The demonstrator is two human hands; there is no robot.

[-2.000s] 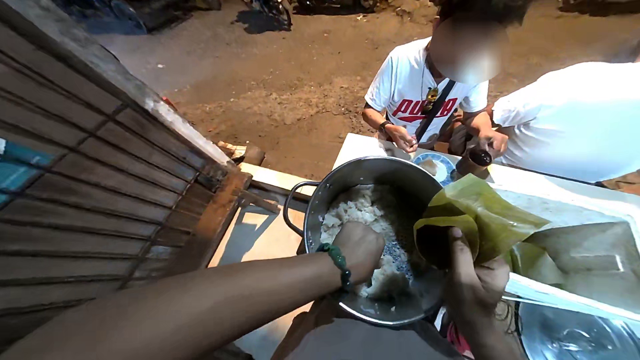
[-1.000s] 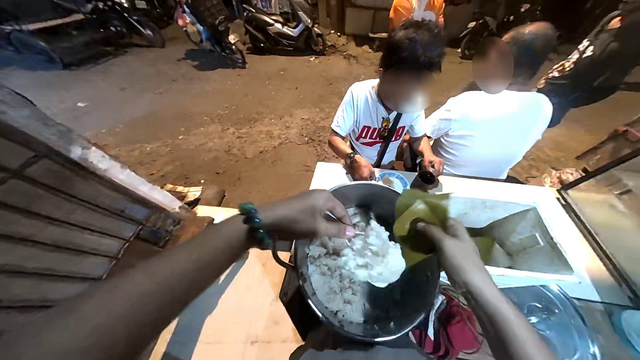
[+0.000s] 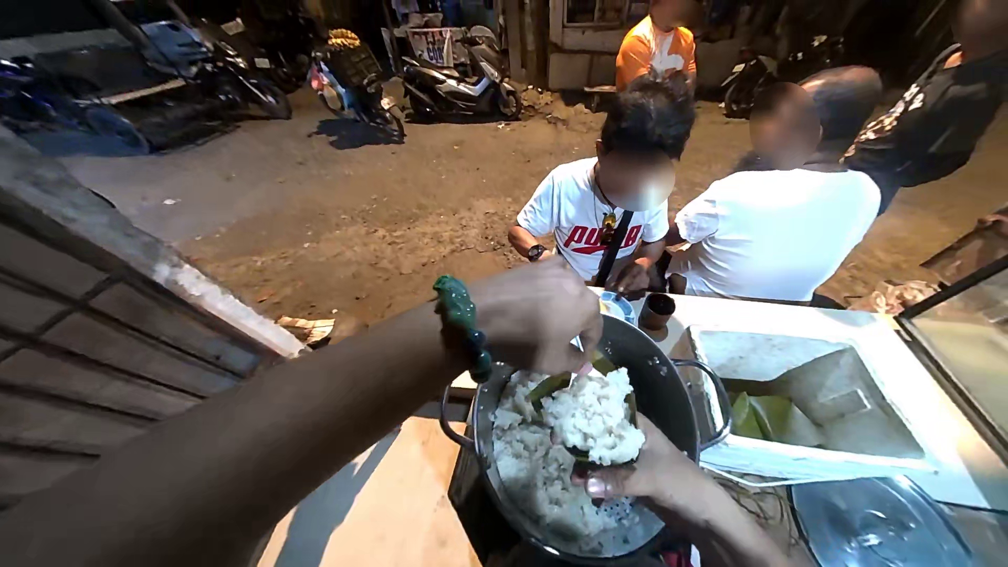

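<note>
A deep metal pot [image 3: 683, 409] with side handles holds white rice [image 3: 524, 465]. My right hand [image 3: 638, 472] is closed around a green leaf [image 3: 550, 387] formed into a holder, with a heap of white rice [image 3: 594, 413] on it, above the pot. From the left my left hand [image 3: 543, 315], with a green bracelet [image 3: 461, 324] at its wrist, reaches over the pot's far rim, fingers bent down just above the heaped rice. A small light thing shows at its fingertips; whether it is a utensil cannot be told.
Right of the pot is an open white foam box [image 3: 709, 457] with green leaves [image 3: 768, 417] inside. A dark cup [image 3: 657, 311] and a blue-and-white plate [image 3: 618, 305] stand beyond the pot. A metal lid [image 3: 878, 524] lies lower right. Two people in white shirts sit across the table.
The leaf in my right hand now bears a heap of rice and is over the pot's middle. My left hand has moved from the rice to above the heap. The view has tilted up.
</note>
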